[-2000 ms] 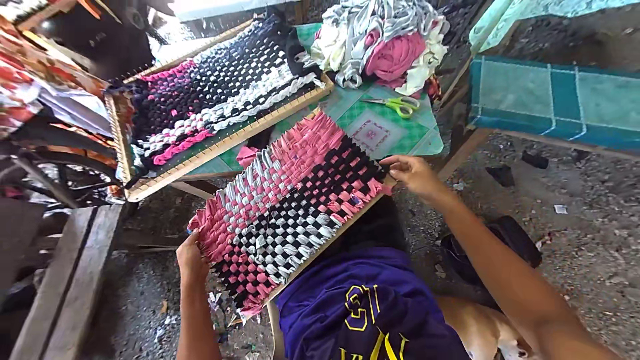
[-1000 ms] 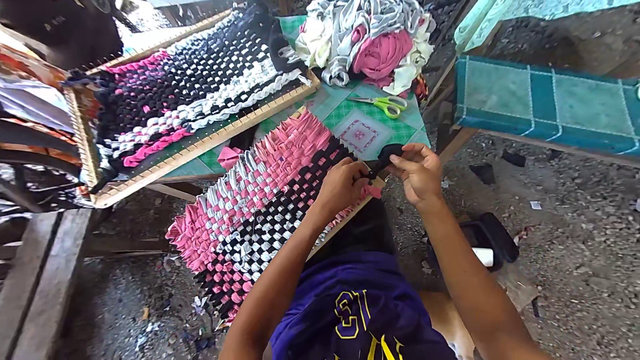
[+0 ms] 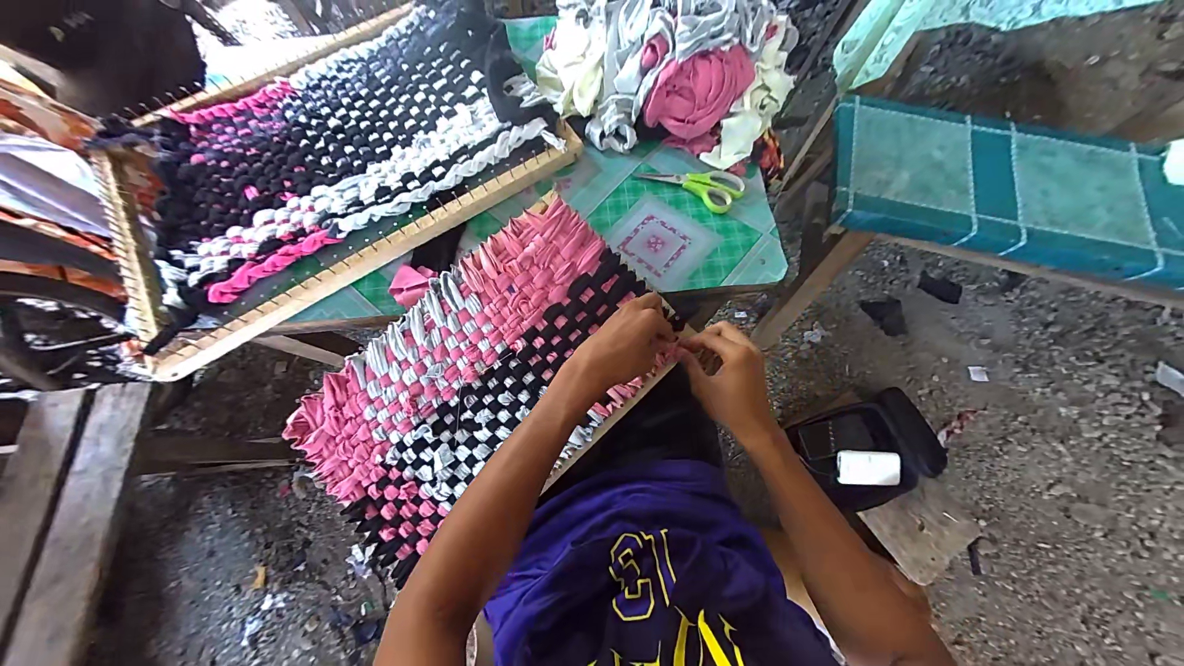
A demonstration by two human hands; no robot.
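A woven mat of pink, black and white fabric strips (image 3: 518,342) lies tilted over my lap on a wooden frame, its upper edge by the table. At the mat's right corner, my left hand (image 3: 638,335) has its fingers closed on the strips. My right hand (image 3: 726,370) meets it there, thumb and fingertips pinching a pink strip end just outside the frame's edge. The fingertips hide part of the strip. Beyond the mat, scissors with green handles (image 3: 708,188) rest on the green cloth-covered table (image 3: 740,250).
A second woven mat on a nailed wooden frame (image 3: 370,250) sits at the upper left. Behind the scissors is a heap of fabric strips (image 3: 694,92). To the right stand a covered bench (image 3: 999,185) and, on the ground, a black case (image 3: 911,444) with a white device (image 3: 869,467).
Two seconds ago both hands held the mat by opposite sides; my left hand has since come over to the right corner. The black piece between my hands one second ago no longer shows there.
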